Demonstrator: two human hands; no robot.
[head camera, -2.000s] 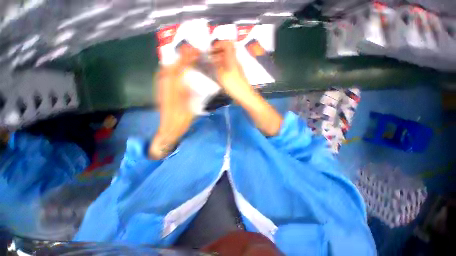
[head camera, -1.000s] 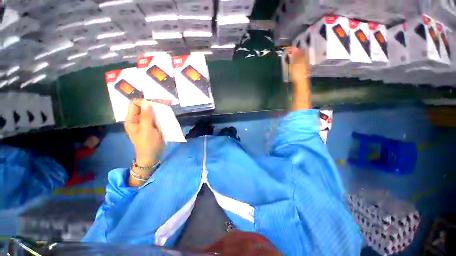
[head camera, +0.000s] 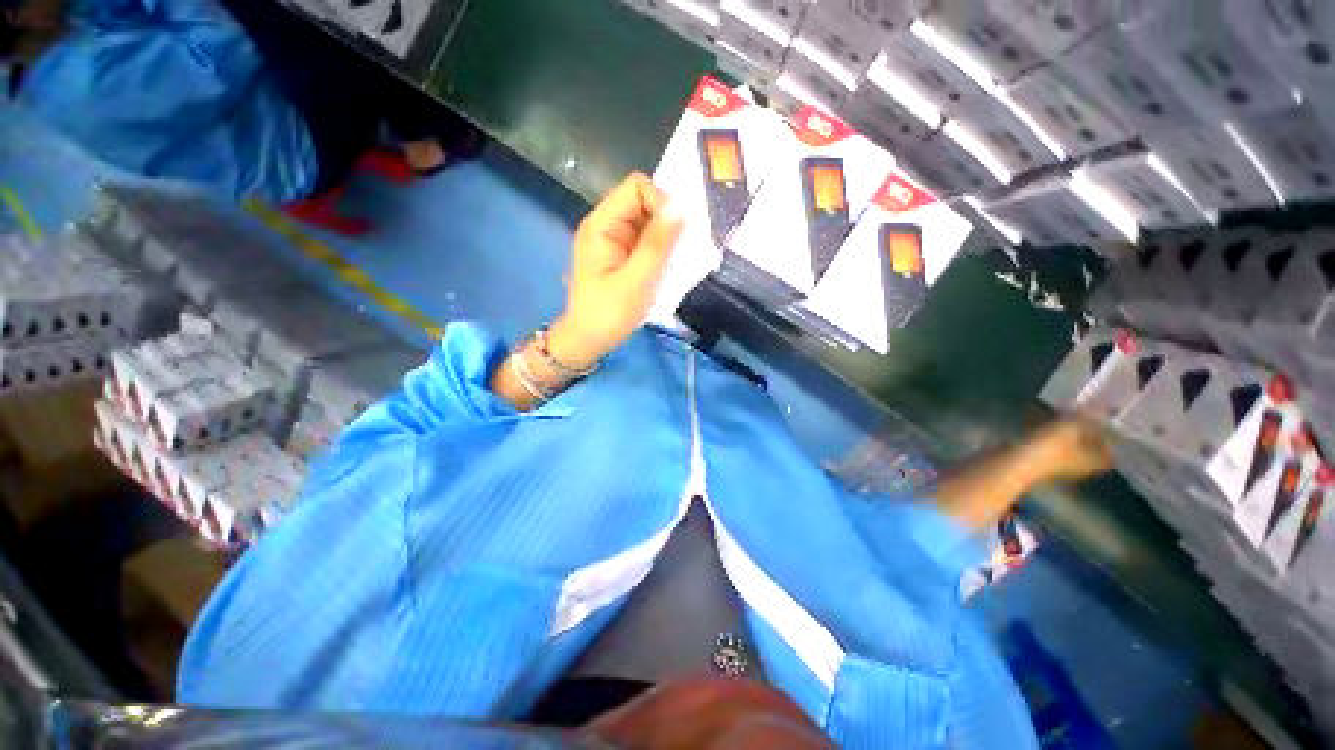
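Observation:
Three phone boxes (head camera: 905, 261) lie fanned side by side, fronts up, at the bench edge, with dark box edges under them. My left hand (head camera: 615, 264), with bracelets at the wrist, is at the leftmost box, its fingers closed on a plain white strip (head camera: 678, 279) that overlaps the box's lower part. My right hand (head camera: 1076, 447) is blurred and reaches out to the right, near the standing box row (head camera: 1157, 384). Whether it holds anything cannot be told.
Stacked boxes (head camera: 1010, 88) fill the back of the dark green bench (head camera: 549, 88). More box stacks (head camera: 191, 388) stand on the floor at left. A blue stool (head camera: 1051, 681) is at lower right. A blue-clothed person (head camera: 169, 88) is at upper left.
The view has turned, so the bench now slants down to the right. My left hand stays by the fanned boxes with the white strip. My right hand now shows lower, apart from the standing boxes.

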